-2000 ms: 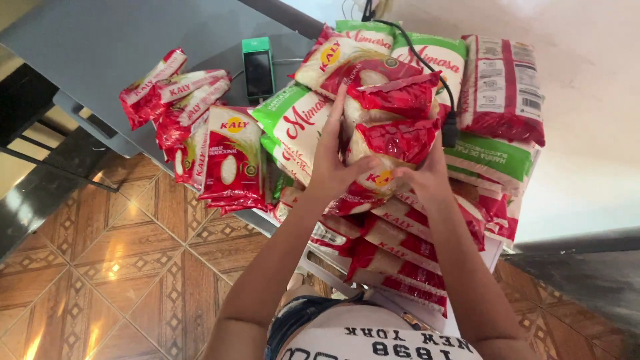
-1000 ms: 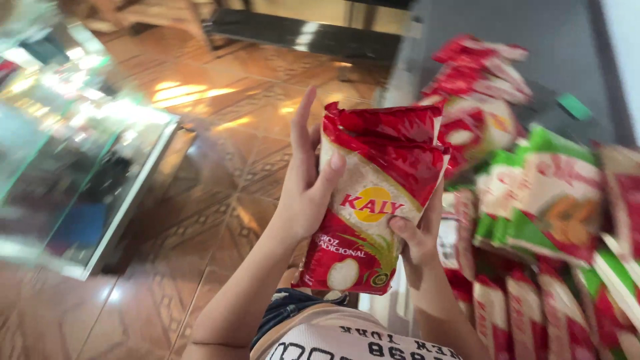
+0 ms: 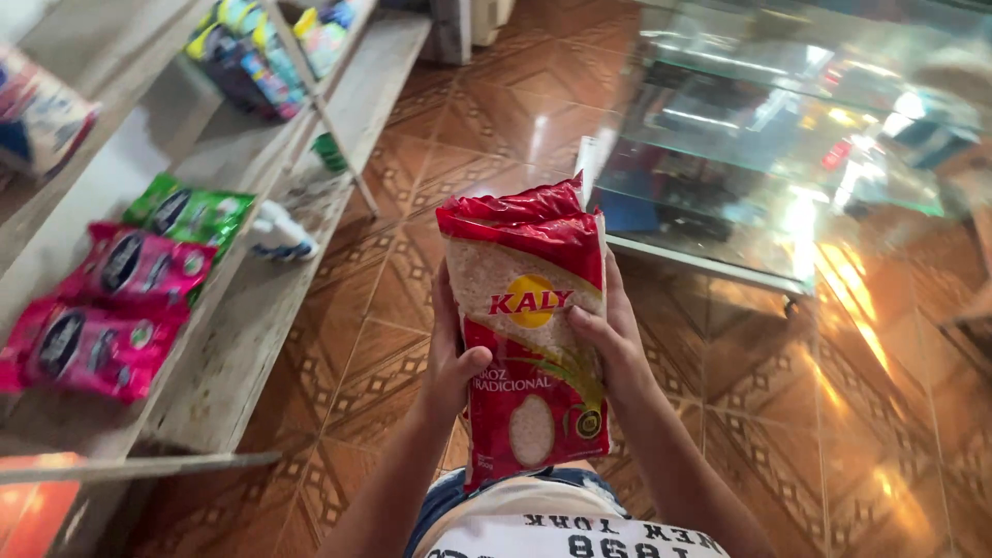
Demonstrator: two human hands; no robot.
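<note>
Two stacked plastic bags of Kaly rice (image 3: 531,310), red with a pale see-through upper part, are held upright before my body at the middle of the view. My left hand (image 3: 449,353) grips their left edge, thumb on the front. On the right edge lies my right hand (image 3: 616,329), its thumb pressed on the front near the yellow logo. The fingers behind the bags are hidden. Of the rear bag, only the red top shows.
Wooden shelves (image 3: 256,341) on the left hold pink packets (image 3: 93,349), a green packet (image 3: 190,217) and other packaged goods. A glass display case (image 3: 713,256) on a wheel stands at the right. Patterned tile floor (image 3: 372,349) runs between them.
The view has swung far away from the counter with its piled rice and green-and-white bags, past the glass case to the shelves. Both hands keep hold of the rice bags.
</note>
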